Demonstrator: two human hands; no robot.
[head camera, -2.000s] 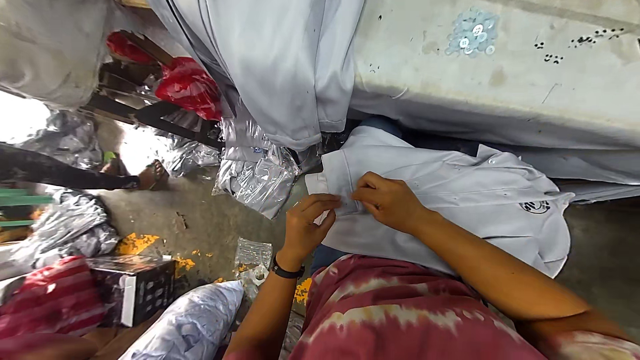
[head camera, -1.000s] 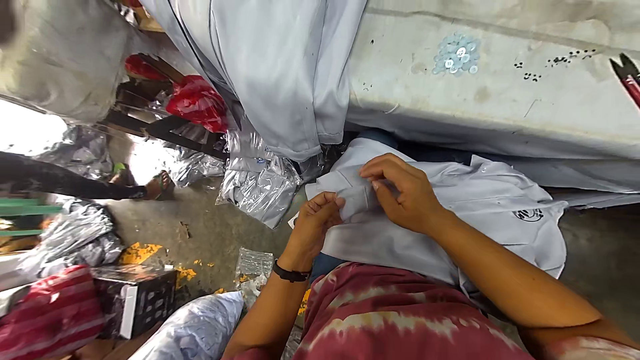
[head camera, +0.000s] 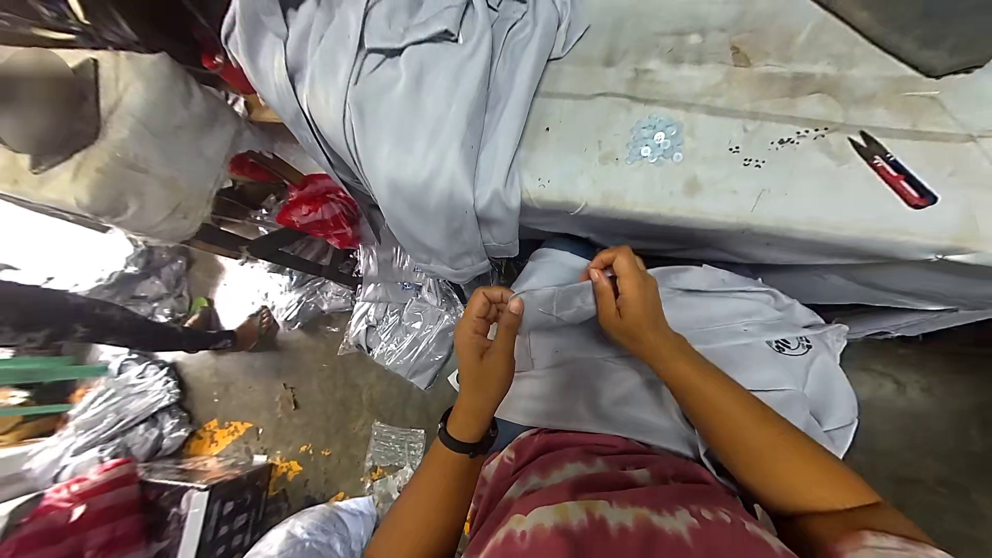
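A light grey shirt (head camera: 721, 310) with a dark round printed emblem lies across my lap. My left hand (head camera: 487, 341) pinches one end of a folded edge of its cloth between thumb and fingers. The other end of that fold is pinched in my right hand (head camera: 626, 298), so the strip spans the gap between the two hands. On the covered table above are a heap of small pale buttons (head camera: 656, 141), scattered tiny black pieces (head camera: 798, 139) and red-handled thread snips (head camera: 893, 170).
More grey garments (head camera: 434, 116) hang over the table edge (head camera: 744, 225). Plastic-wrapped garments (head camera: 407, 325) lie on the floor beside a red plastic bag (head camera: 319, 211). Another person's leg (head camera: 116, 318) is at the left, above a dark box (head camera: 205, 504) and a striped red cloth.
My hands have moved apart, with the folded cloth now stretched between them. The view has shifted, so the whole pair of snips now shows; one second ago only part was in frame.
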